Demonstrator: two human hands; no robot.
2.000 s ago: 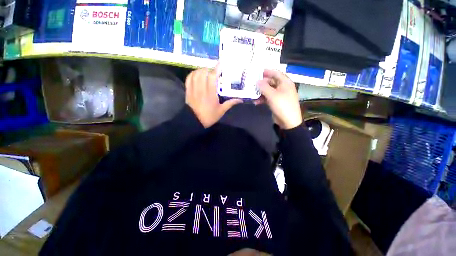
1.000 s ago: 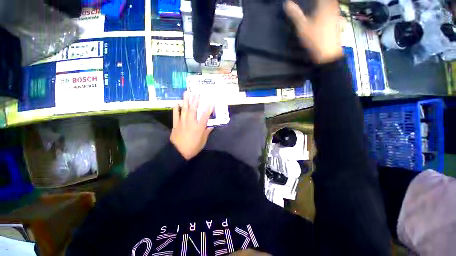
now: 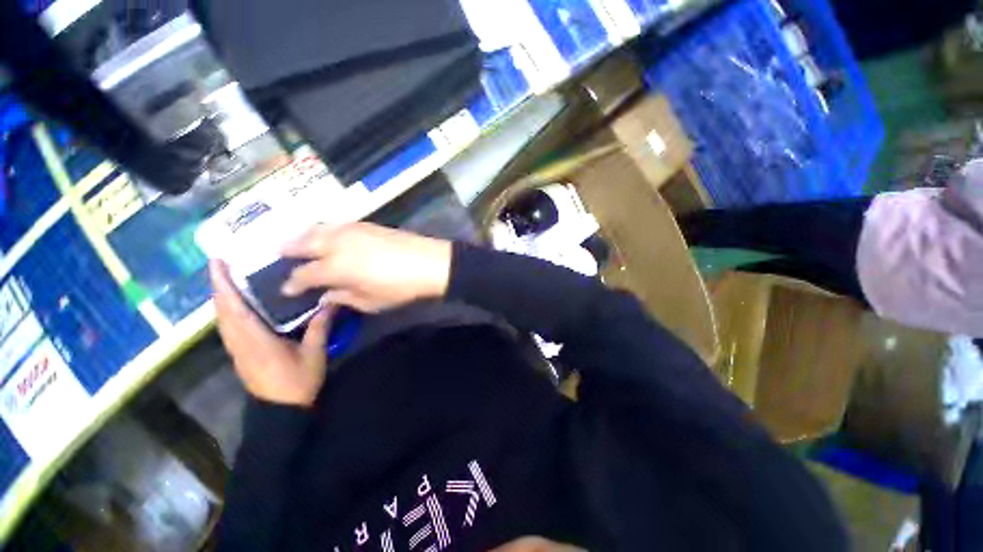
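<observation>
A white housing (image 3: 250, 221) lies tilted at the bench's front edge. A dark square piece (image 3: 277, 291) covers its near part. My left hand (image 3: 270, 350) holds the housing from the near left side, thumb and fingers around its lower edge. My right hand (image 3: 372, 267) lies over the near right part, with its fingertips and thumb on the dark piece. Part of the dark piece is hidden under the fingers. A bit of blue shows below the housing, beside my hands.
A stack of black sheets (image 3: 356, 76) lies behind the housing. A long black tool (image 3: 97, 113) and a grey-white fixture (image 3: 162, 70) are at back left. A carton (image 3: 658, 253) with white-and-black units (image 3: 550, 226) stands right of my lap. A blue crate (image 3: 755, 108) and another person's sleeve (image 3: 927, 259) are further right.
The view has turned to the right. My right hand has come back from the black stack to the housing. A dark square piece now shows on the housing.
</observation>
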